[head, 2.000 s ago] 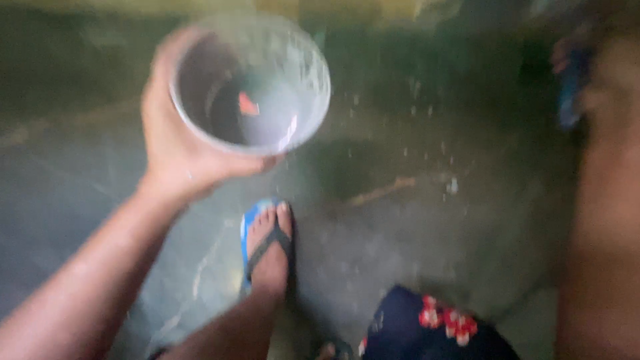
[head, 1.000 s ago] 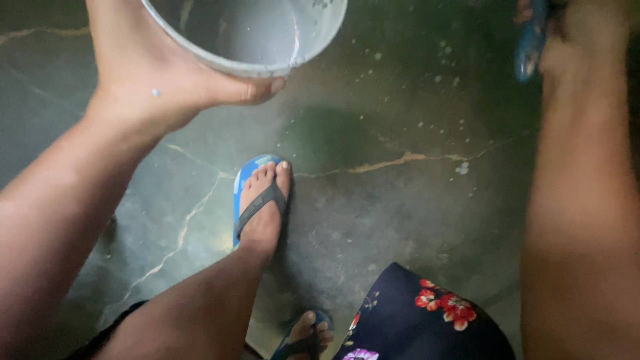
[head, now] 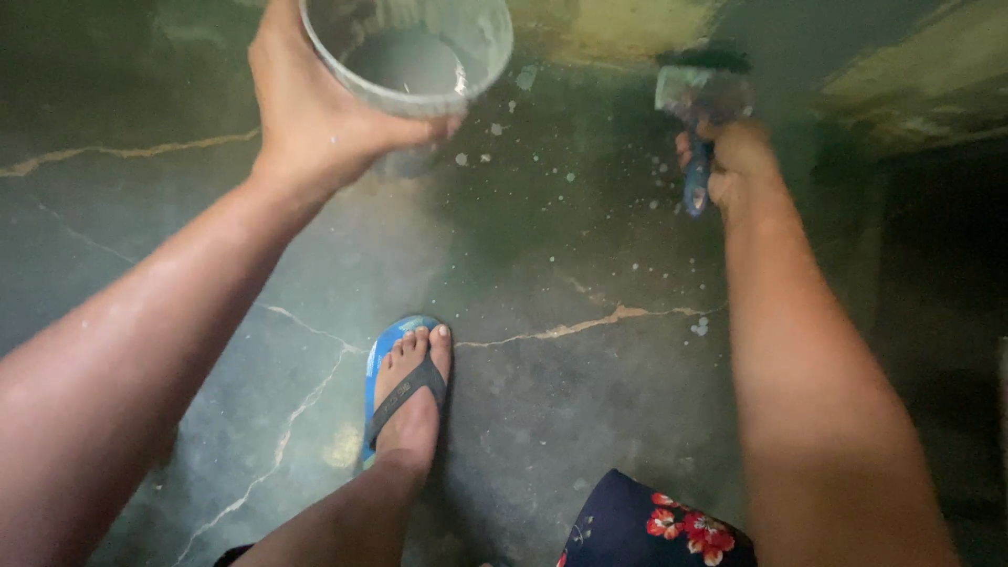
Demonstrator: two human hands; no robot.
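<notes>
My left hand (head: 315, 118) grips a clear plastic tub (head: 409, 96) by its side, the thumb under the near rim. Pale liquid (head: 413, 59) lies in the bottom of the tub. At the upper right my right hand (head: 728, 153) is closed around the blue handle of a wide paintbrush (head: 694, 185). The brush head (head: 701, 87) points away from me, close to a dark green painted surface; blur hides whether it touches.
Pale drops are spattered over the cracked concrete floor (head: 535, 409). My foot in a blue flip-flop (head: 405, 386) stands at the lower middle, with dark floral cloth (head: 661, 528) to its right. Yellowish patches (head: 646, 31) show at the top.
The right hand with the brush, only partly in view at the right edge a second ago, is now farther left and fully visible. The left hand keeps hold of the tub.
</notes>
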